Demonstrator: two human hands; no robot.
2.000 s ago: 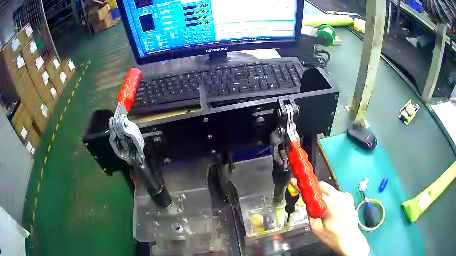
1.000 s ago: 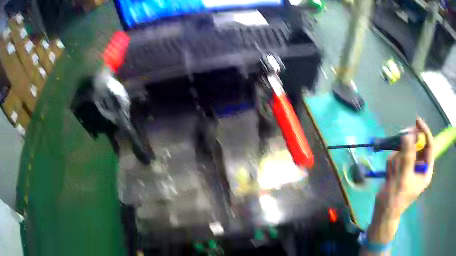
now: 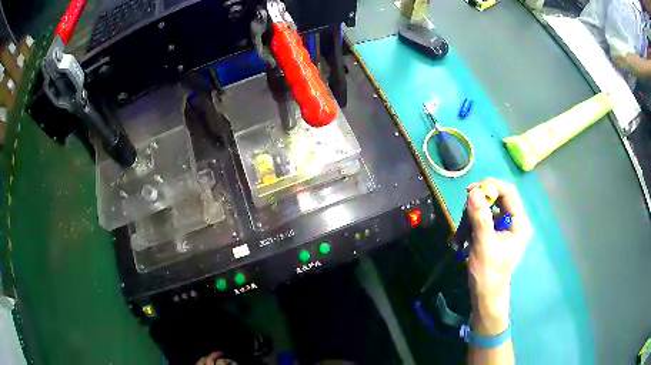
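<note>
My right hand is above the teal mat's left edge, right of the black test fixture. It holds the adjusting screwdriver, whose yellow end shows, and a blue marker pen. The screwdriver shaft points down-left and is hard to see. Only fingertips of my left hand show at the bottom edge; what it holds cannot be seen. A power supply board lies under the right clear pressure plate. The right red clamp handle hangs over that plate.
The left station has a clear plate and a red handle. On the teal mat are a tape roll around a dark tool, a blue cap and a mouse. A lime-green bar lies right. A person's arm shows top right.
My right hand has left the right clamp handle and moved right, then lower beside the fixture, still with screwdriver and pen. The view has tilted down, showing the fixture's front panel and my left fingertips.
</note>
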